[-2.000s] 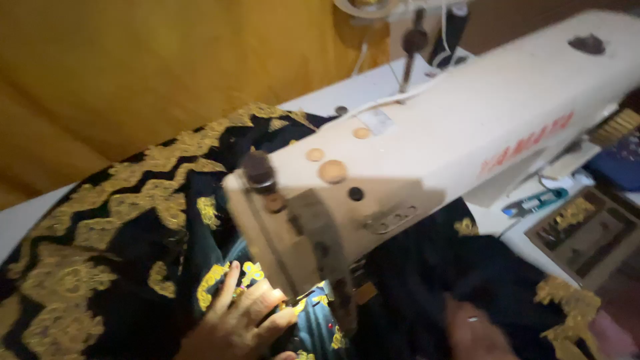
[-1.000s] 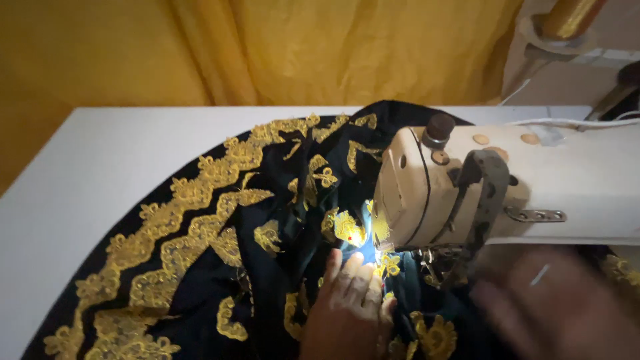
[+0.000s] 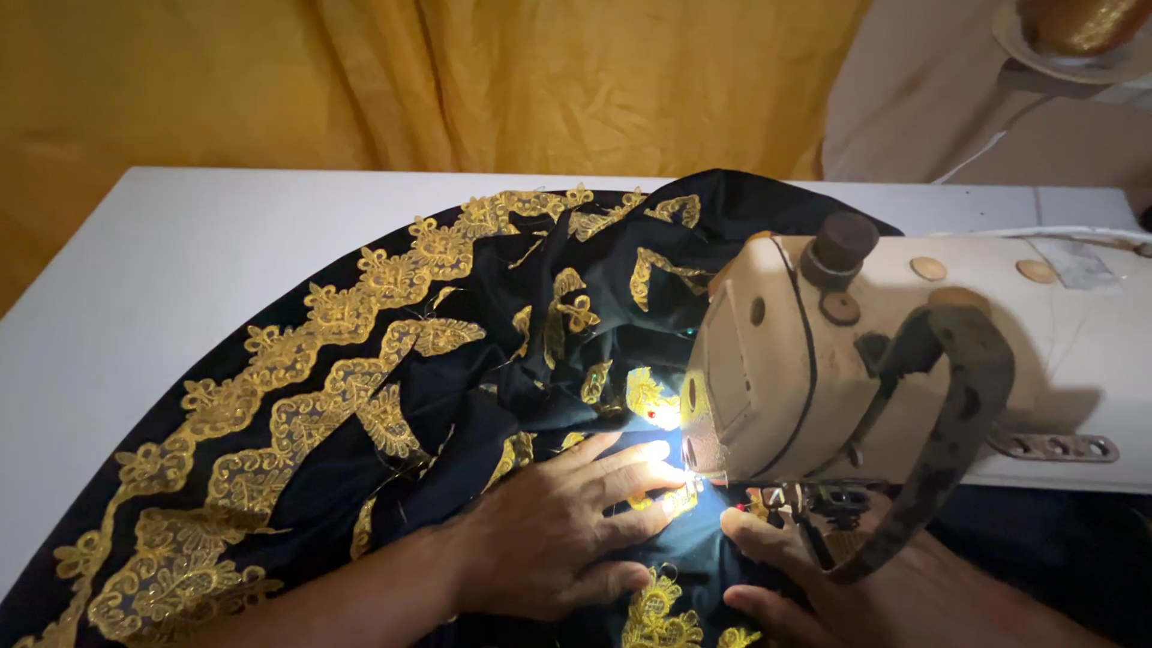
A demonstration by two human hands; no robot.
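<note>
A sewing machine head (image 3: 765, 360) reaches in from the right, its lamp lighting the spot by the needle. Dark fabric (image 3: 486, 387) with gold lace appliqué trim (image 3: 333, 315) spreads under it. My left hand (image 3: 567, 522) lies flat on the fabric just left of the needle area, fingers spread, fingertips by a lit gold motif (image 3: 670, 504). My right hand (image 3: 810, 567) rests on the fabric right of the needle area, partly hidden behind the machine's curved lever, thumb and fingers apart. The needle tip cannot be made out.
The white tabletop (image 3: 162, 270) shows to the left and behind the fabric. A yellow curtain (image 3: 576, 81) hangs behind. A thread spool (image 3: 1075, 27) stands at the top right, and a white cable (image 3: 1062, 230) runs along the machine's top.
My right hand, blurred on the right one second ago, now rests near the needle area. My left hand stays beside the needle area. The view has swung strongly since the earliest frame.
</note>
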